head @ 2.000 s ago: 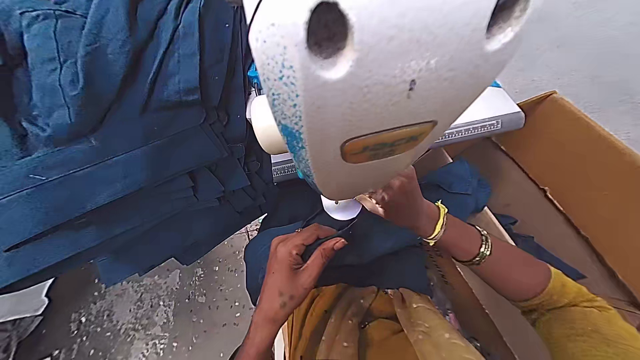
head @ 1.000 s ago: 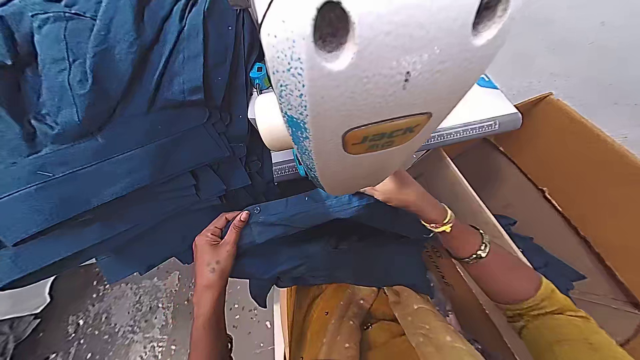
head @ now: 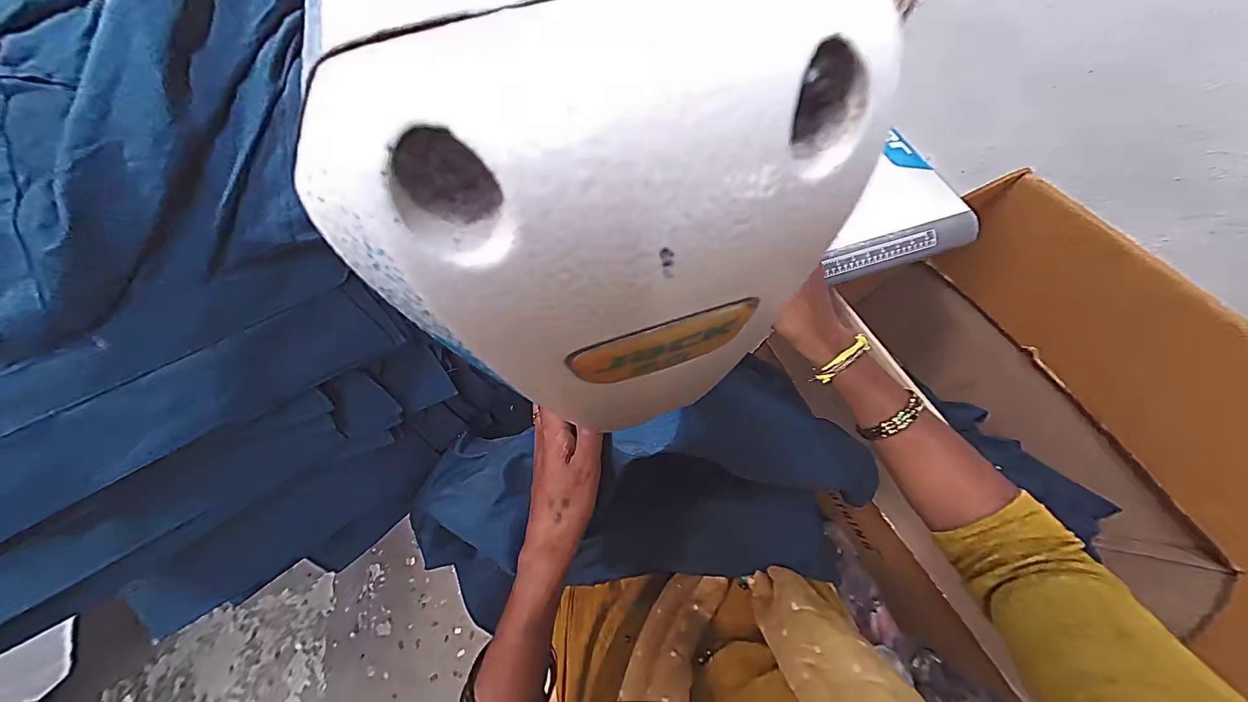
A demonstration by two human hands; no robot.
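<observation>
The white head of a Jack sewing machine [head: 604,224] fills the upper middle and hides the needle area. Below it, a dark blue fabric piece [head: 721,497] lies bunched above my lap. My left hand [head: 567,453] reaches up under the machine head at the fabric's left part, its fingers hidden behind the head. My right hand [head: 809,317], with a yellow band and a beaded bracelet at the wrist, is at the right side of the head, mostly covered by it. What its fingers do is hidden.
Layered blue fabric pieces [head: 195,419] spread over the left side. An open cardboard box [head: 1121,361] stands at the right with blue cloth [head: 1043,487] in it. Behind the right arm is the white machine bed with a ruler scale [head: 882,253]. Speckled floor [head: 292,634] shows at lower left.
My left hand has moved from the fabric's left end, where its fingers showed, in under the machine head. The fabric, stretched out one second ago, is now bunched. The view has shifted closer to the machine head.
</observation>
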